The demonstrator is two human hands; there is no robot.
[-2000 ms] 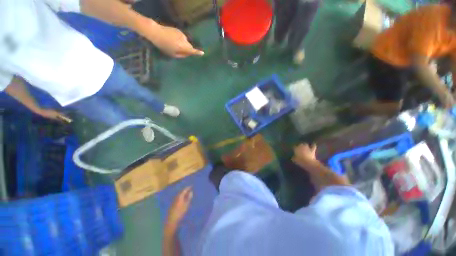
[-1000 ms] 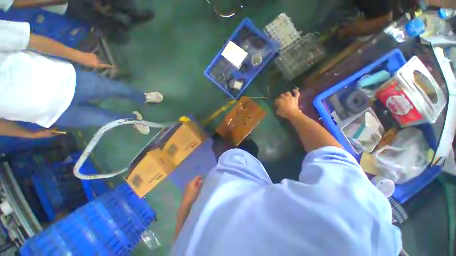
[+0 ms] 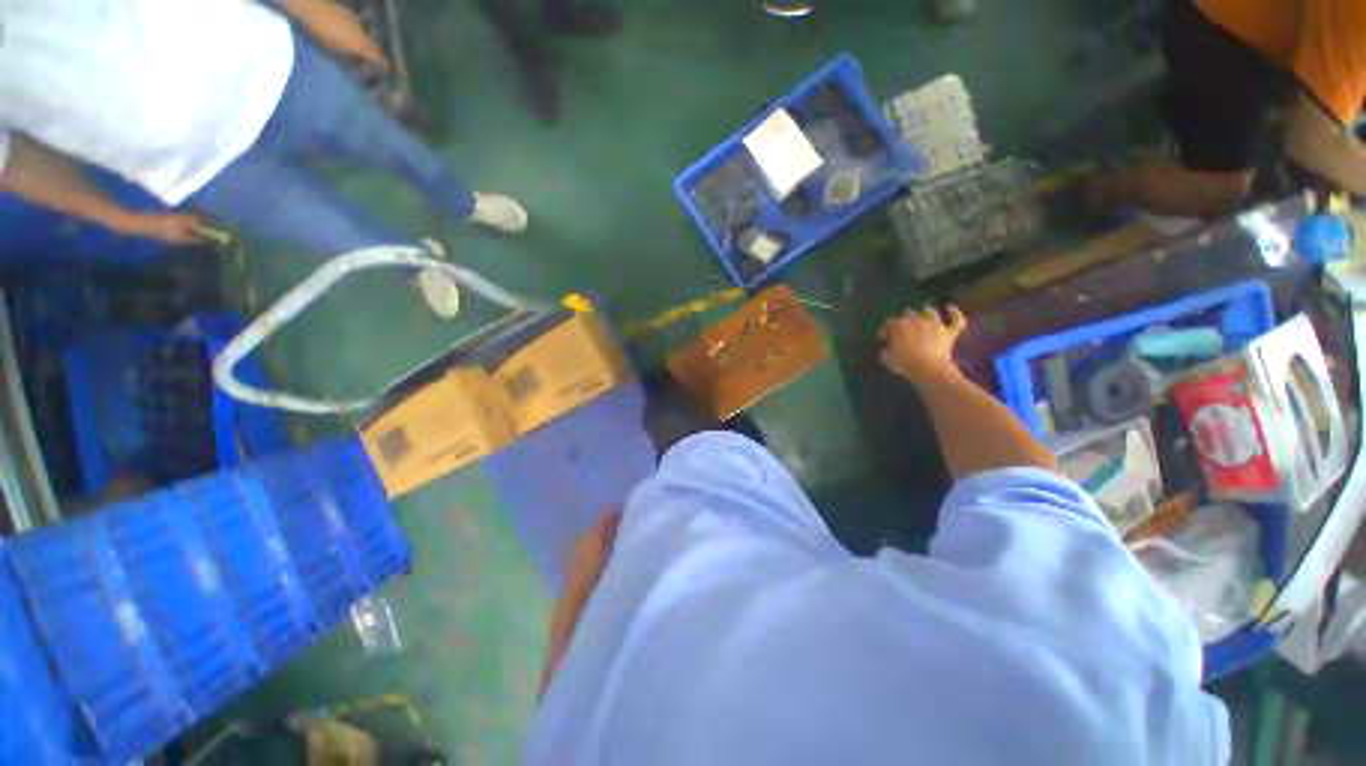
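My right hand (image 3: 920,341) rests with fingers spread on the edge of the dark workbench (image 3: 1034,322), holding nothing. My left hand (image 3: 596,536) hangs low beside my light blue shirt over the trolley deck; it is partly hidden and its fingers are unclear. Two tan cartons with dark print, the left (image 3: 430,430) and the right (image 3: 557,367), stand side by side on the blue trolley deck (image 3: 562,464), against its pale bent-tube handle (image 3: 285,314). A small brown stool (image 3: 757,355) stands ahead of me with small marks or bits on its seat.
A blue bench tote (image 3: 1011,392) of mixed supplies, with a red-labelled tub (image 3: 1224,434), is at right. A blue floor tote (image 3: 704,217) lies ahead beside pale grid-like trays (image 3: 966,217). Blue crates (image 3: 210,584) fill the lower left. One person stands upper left, another upper right.
The view has shifted and turned, and the red chair has left it. My right hand stays on the bench edge. My left hand is now more hidden by my shirt. The cartons remain on the trolley.
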